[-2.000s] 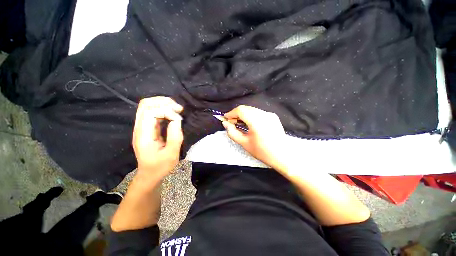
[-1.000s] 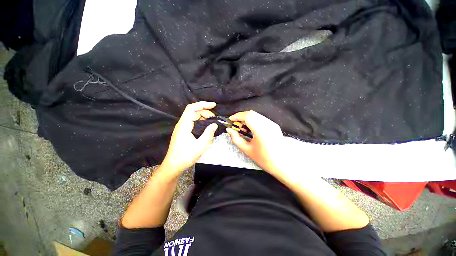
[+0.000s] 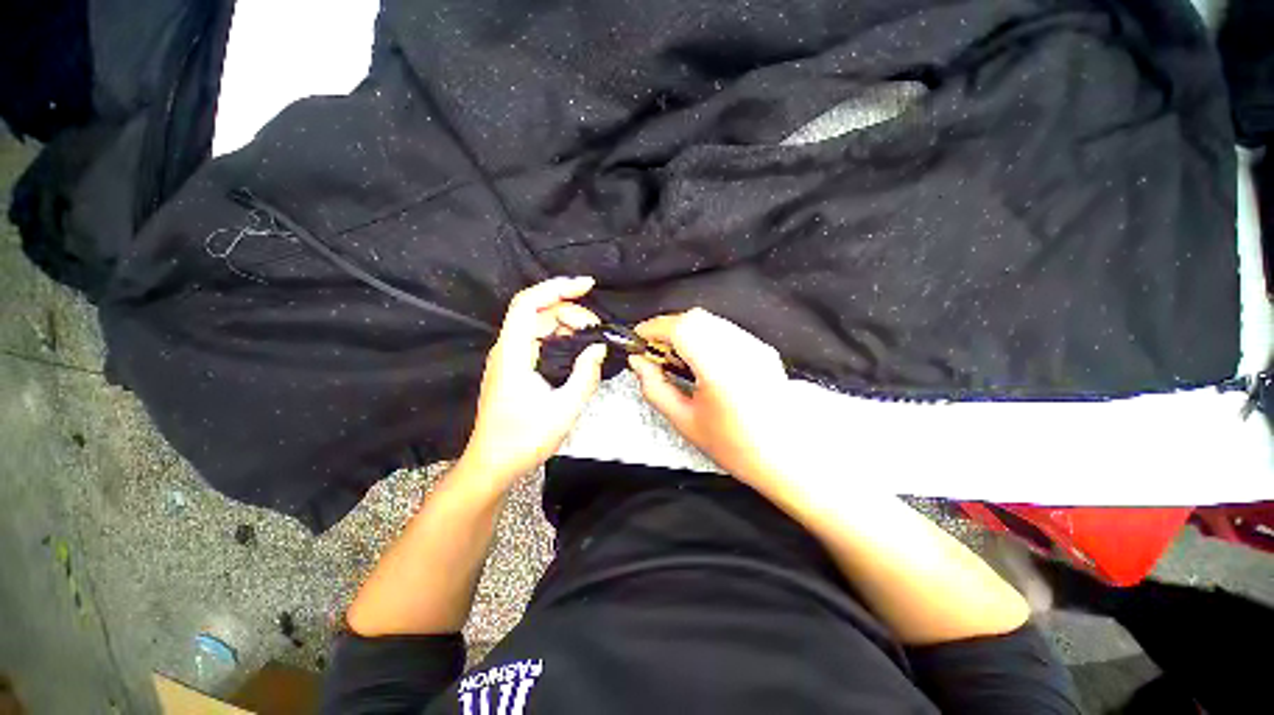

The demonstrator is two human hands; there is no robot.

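A black jacket (image 3: 950, 252), specked with pale lint, lies spread over the white-topped table. My left hand (image 3: 538, 377) holds the jacket's near edge between thumb and fingers. My right hand (image 3: 713, 384) is closed on small dark snips (image 3: 662, 355), mostly hidden in the fingers, with the tip at the edge beside my left fingertips. A thin dark drawcord (image 3: 370, 278) runs from my left hand up and left, near a pale looped thread (image 3: 240, 240). The zipper edge (image 3: 978, 397) runs right from my right hand.
Other black cloth (image 3: 140, 84) lies at the upper left and more at the upper right. The white table top (image 3: 1076, 454) shows along the near edge. A red plastic item (image 3: 1118, 538) is below it at right. Speckled floor and part of a cardboard box (image 3: 196, 696) are at lower left.
My left hand has moved right from two seconds ago, closing on the jacket edge beside the snips. The jacket has shifted slightly right and down in view. A dark shadow now shows at lower right.
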